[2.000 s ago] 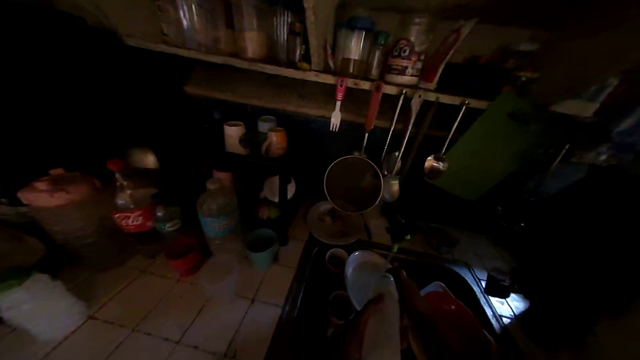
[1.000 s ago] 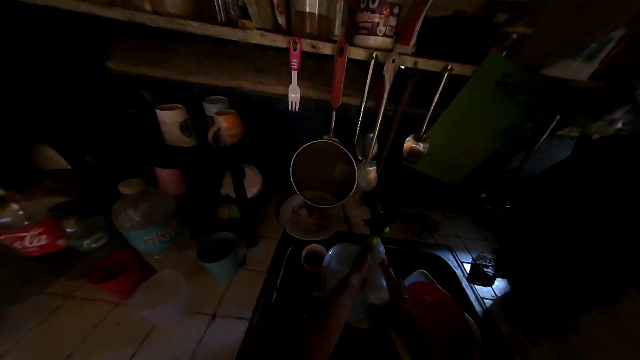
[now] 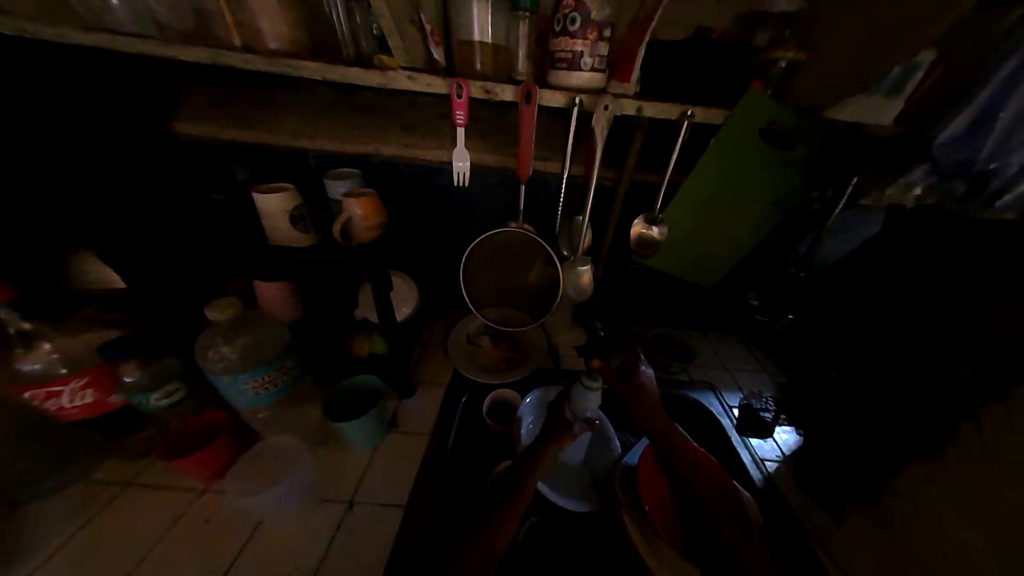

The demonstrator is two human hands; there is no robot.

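Note:
In the dim head view, my left hand (image 3: 564, 428) is closed around a small pale bottle or container (image 3: 586, 396) with a greenish top, above a white bowl (image 3: 576, 472) in the dark sink. Higher and to the right, my right hand (image 3: 632, 372) is near the faucet (image 3: 596, 344); darkness hides its fingers and whether they hold anything. Left of the bowl is a cup (image 3: 502, 408). Under my right forearm lies a red container (image 3: 660, 488), partly hidden.
A round strainer (image 3: 512, 280), a fork and ladles hang from the wooden shelf (image 3: 384, 76). A plate (image 3: 496, 352) lies behind the sink. Left on the tiled counter are a teal cup (image 3: 358, 412), a red cup (image 3: 204, 448) and plastic bottles (image 3: 248, 360). A green cutting board (image 3: 720, 192) leans at right.
My right hand has moved up toward the faucet, away from my left hand, which holds the small bottle. The view has shifted toward the sink since two seconds ago.

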